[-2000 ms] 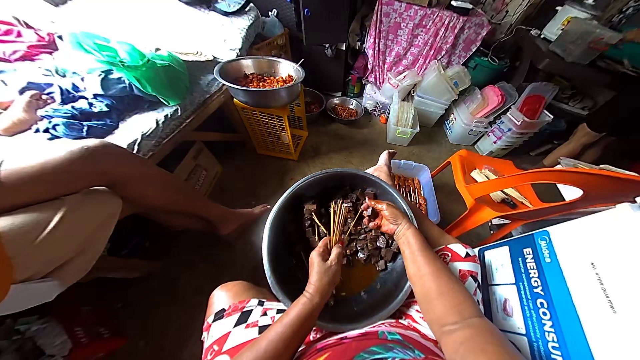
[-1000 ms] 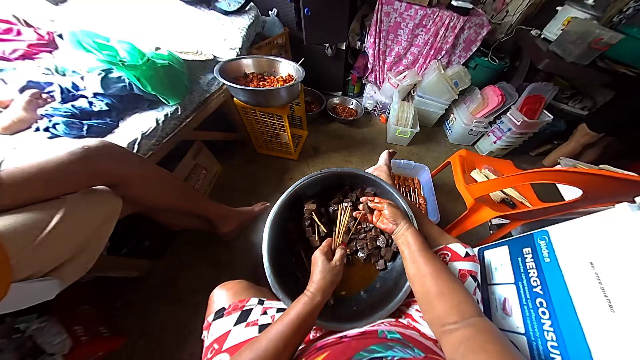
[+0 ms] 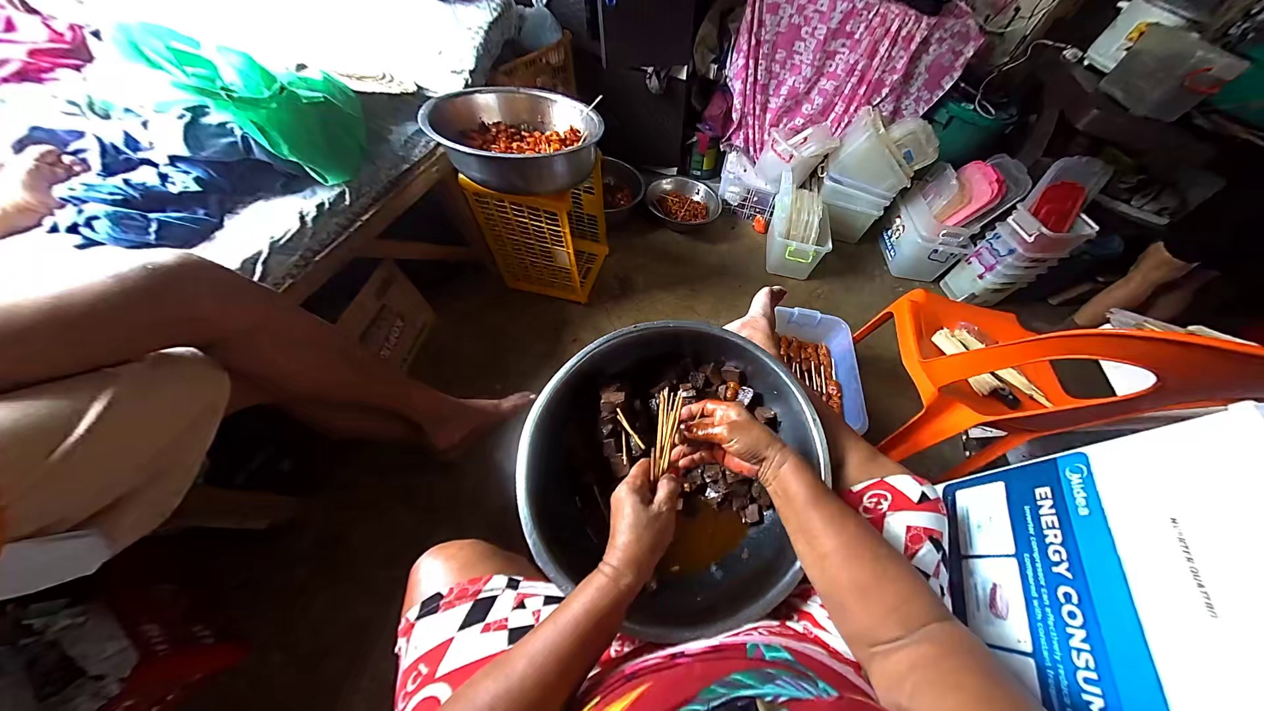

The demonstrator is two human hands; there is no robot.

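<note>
A large dark round basin (image 3: 568, 533) rests between my legs, with dark brown cubes (image 3: 731, 489) and some orange-brown liquid (image 3: 703, 541) inside. Above it my left hand (image 3: 640, 518) grips a bundle of thin wooden skewers (image 3: 666, 434), which point upward. My right hand (image 3: 729, 439), its fingers stained reddish, is just right of the bundle with the fingertips near the skewers; whether it pinches anything is too small to tell. A few more sticks lie among the cubes at the left of the basin.
Beyond the basin, a plastic tray (image 3: 847, 380) holds skewered meat. An orange plastic chair (image 3: 913, 346) and a white-and-blue box (image 3: 1116, 533) stand at the right. A steel bowl of red meat (image 3: 523, 173) sits on a yellow crate (image 3: 533, 237). Another person's bare leg (image 3: 296, 336) extends from the left.
My right hand has shifted slightly over the basin and is closer to the skewer bundle than one second ago. My left hand stays around the skewers.
</note>
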